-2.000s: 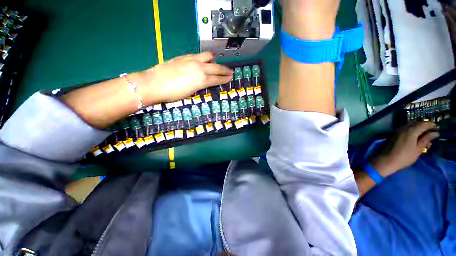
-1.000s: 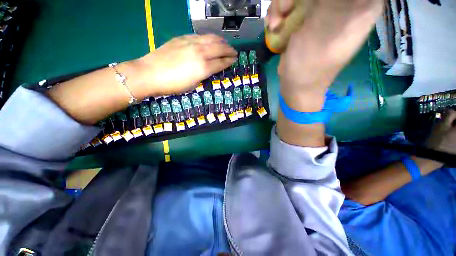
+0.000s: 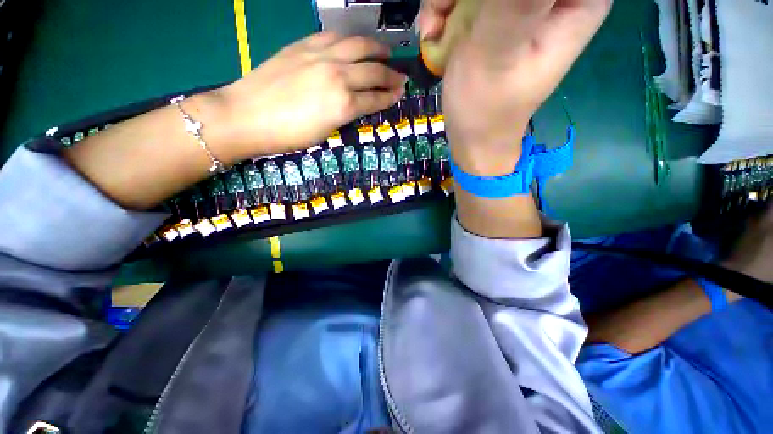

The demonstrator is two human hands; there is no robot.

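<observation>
A black tray with two rows of small modules, green boards above orange-and-white ends, lies in front of me. My left hand rests over the upper row, fingertips at a module near the tray's right part; whether it grips one cannot be told. My right hand, with a blue band at the wrist, is closed around the tan grip of an electric screwdriver, whose orange part shows below the fingers. The tool is over the tray's upper right end. Its tip is hidden or too dark to tell.
A white-grey box, possibly a screw feeder, stands beyond the tray, cut off by the top edge. A yellow line crosses the green mat. Pale sheets, another loaded tray and a coworker's blue-banded arm are at right.
My right hand has come down from the feeder to the tray's upper right end, bringing the screwdriver into view. My left hand stays over the upper row. The coworker's hand has moved right.
</observation>
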